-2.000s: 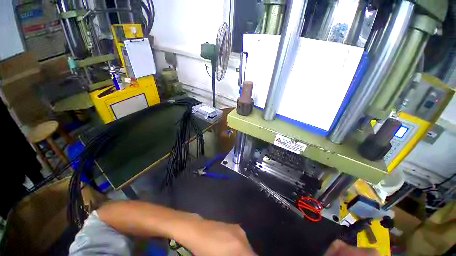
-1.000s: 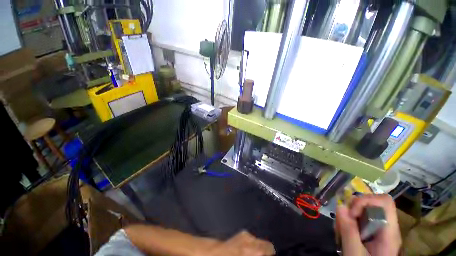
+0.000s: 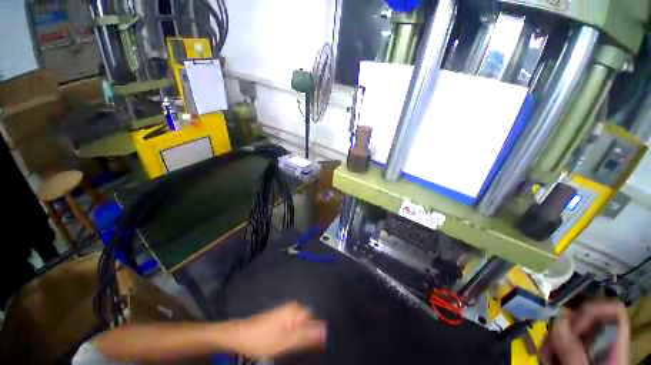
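My left hand is blurred over the near left part of the black-covered table. Its fingers look curled, and I cannot tell whether they hold anything. My right hand is at the lower right, blurred and partly cut off by the bottom edge. It is closed around a grey metal-looking piece. The mould is under the press. A narrow silver loading bar lies along its front edge. Scissors with orange-red handles lie at its right end. Blue-handled nippers lie open to its left.
The pale green press platen spans above the mould between steel tie bars. Black cables hang over the dark green side table. An open cardboard box is at lower left. A control panel is on the right.
My left hand has moved left and up. My right hand has moved right and slightly down with the grey piece, away from the scissors. The camera view has shifted slightly.
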